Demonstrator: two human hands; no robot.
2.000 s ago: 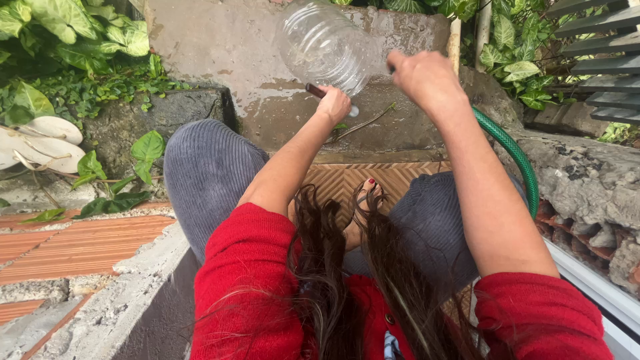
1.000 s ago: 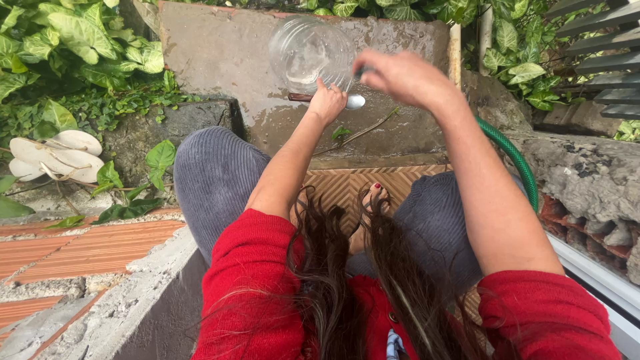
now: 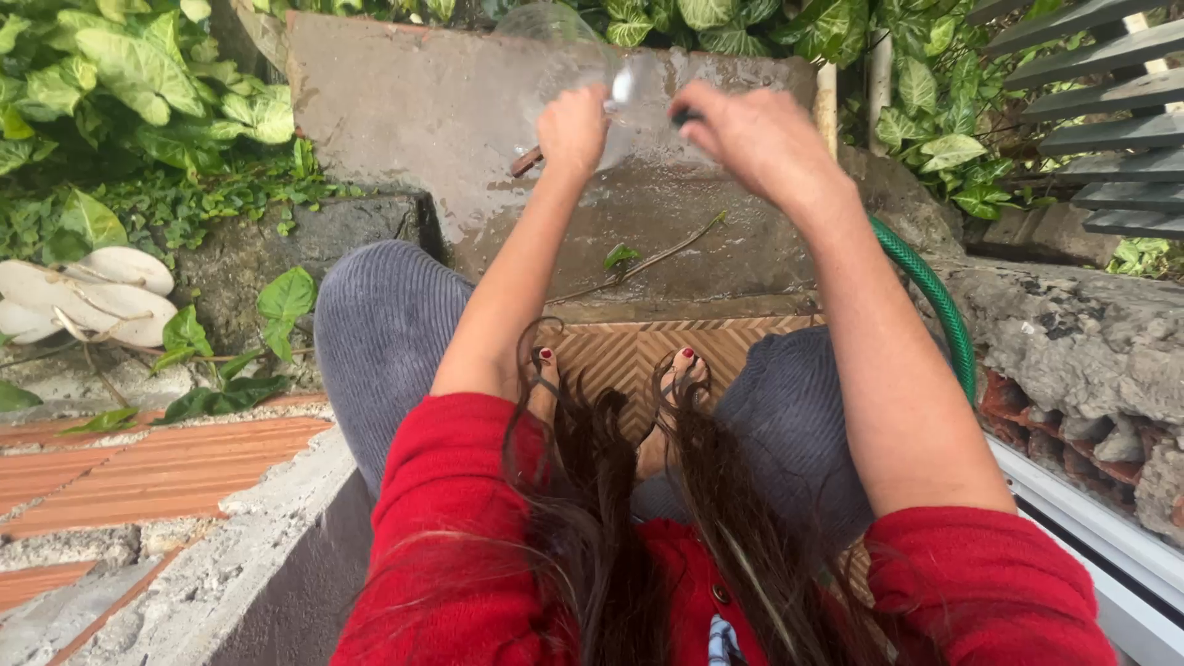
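My left hand [image 3: 573, 134] is closed around a brush or spoon-like tool; its dark brown handle [image 3: 526, 162] sticks out below the fist and a whitish, blurred end [image 3: 622, 86] shows above. A clear, ribbed plastic bottle or jug [image 3: 550, 42] is blurred just beyond and around that hand; whether the hand also grips it is hidden. To the right, my right hand [image 3: 749, 139] is blurred, its thumb and forefinger closed on a small dark thing [image 3: 685, 117] that I cannot identify. Both hands are over a wet stone slab [image 3: 388, 111].
A thin twig [image 3: 661, 262] lies on the slab's near part. A green hose [image 3: 930, 287] curves down at the right beside a rough concrete wall [image 3: 1091, 333]. Leafy plants [image 3: 139, 74] border the slab. Pale sandals or similar flat things [image 3: 102, 301] lie left. A herringbone mat [image 3: 610, 361] is under my feet.
The clear bottle has tilted and shifted from lying sideways between my hands to beyond my left hand. My right hand has come away from its narrow end, where it was two seconds ago.
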